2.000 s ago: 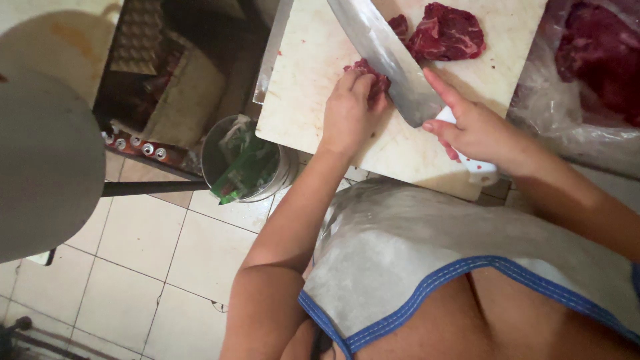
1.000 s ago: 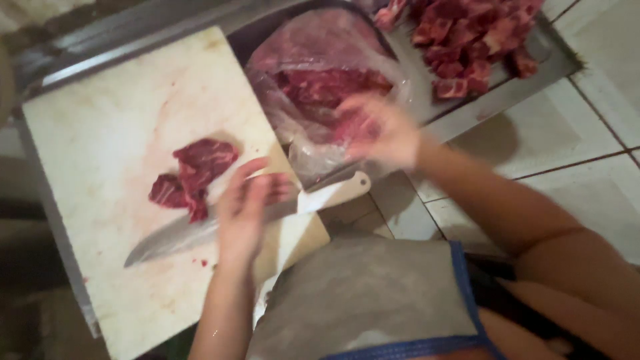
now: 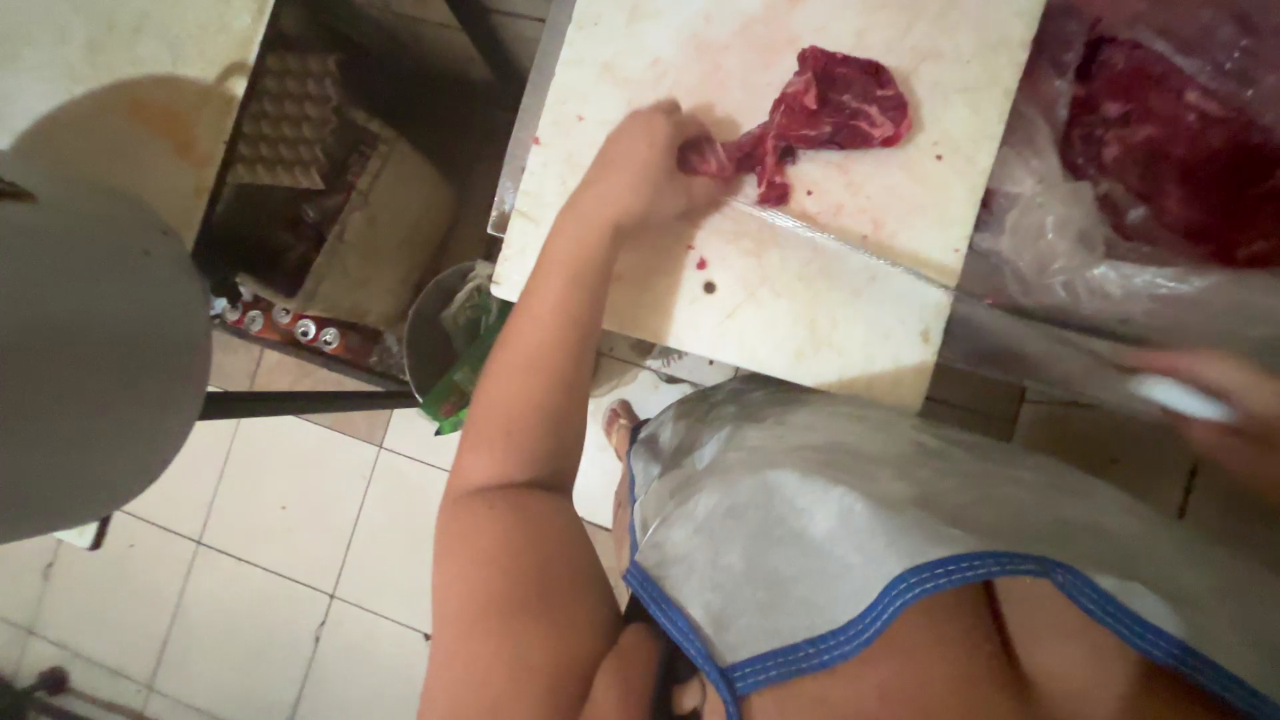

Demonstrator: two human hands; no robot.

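A piece of raw red meat (image 3: pixel 840 100) lies on the white cutting board (image 3: pixel 830 320), with a narrow strip stretching toward my left hand (image 3: pixel 650 165). The fingers of that hand are closed on the strip's end. My right hand (image 3: pixel 1225 410), blurred at the right edge, grips the white handle of a large kitchen knife (image 3: pixel 1040 330). Its blade is seen nearly edge-on and reaches across the board, with the tip close to the left fingers and just below the meat.
Right of the board, more raw meat (image 3: pixel 1180 150) lies in a clear plastic bag (image 3: pixel 1060 240). A bucket (image 3: pixel 430 340) with green plastic stands below the board's left corner. Further left are drink cans (image 3: pixel 305 330), an egg tray (image 3: pixel 290 120) and a round grey surface (image 3: pixel 90 360).
My right hand, at the bagged meat a second ago, now holds the knife, which was lying on the board. My left hand has closed on the meat. The view has swung left.
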